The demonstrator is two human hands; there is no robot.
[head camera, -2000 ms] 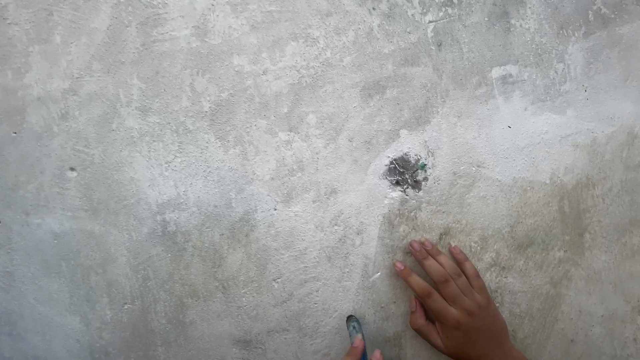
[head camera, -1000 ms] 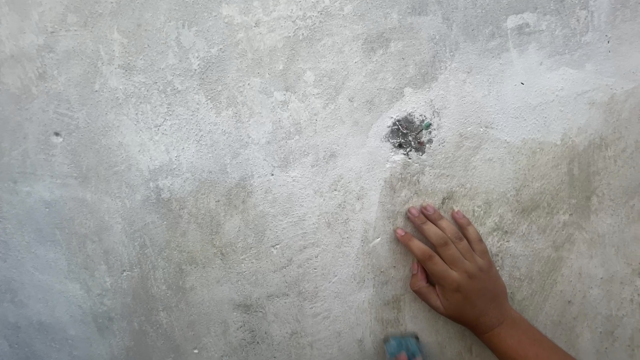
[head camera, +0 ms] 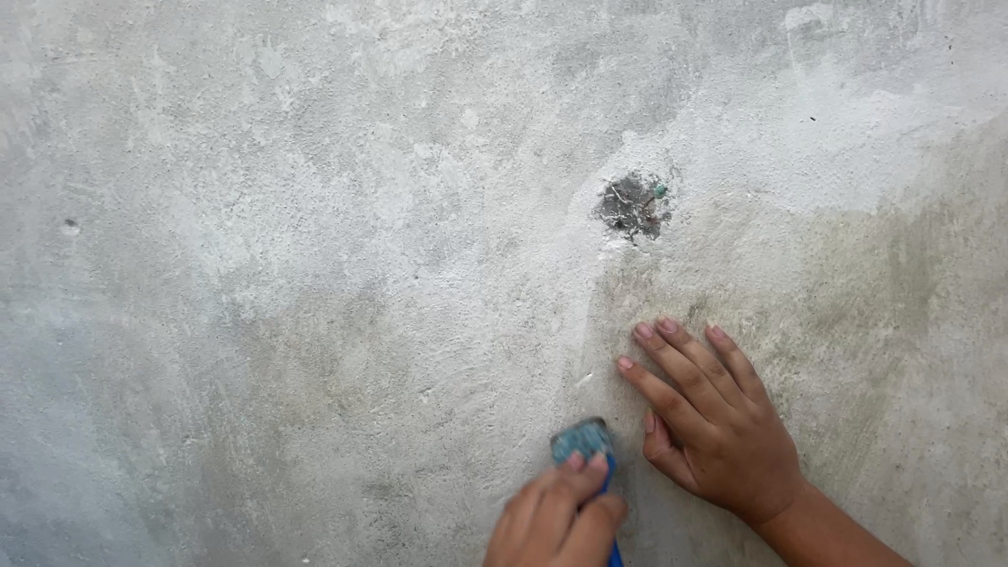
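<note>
At the bottom centre, my left hand [head camera: 555, 516] is closed around the blue handle of a small scraper [head camera: 581, 441], fingertips resting on its worn teal head. The scraper's dark edge points up and meets or nearly meets the rough plastered wall [head camera: 354, 236]. My right hand [head camera: 720, 425] lies palm down against the wall, just right of the scraper, fingers slightly spread and thumb tucked to the left. It holds nothing. Above both hands, the wall has a dark, broken hole [head camera: 632, 206] with a small green bit at its right side.
Whitish, patchy coating covers much of the wall, with greenish-brown stains [head camera: 858, 291] at the right. A small pit [head camera: 71, 227] shows at the far left. A short white nick [head camera: 585, 379] lies above the scraper.
My left hand and the scraper have come further up into view from the bottom edge. My right hand stays on the wall below the hole.
</note>
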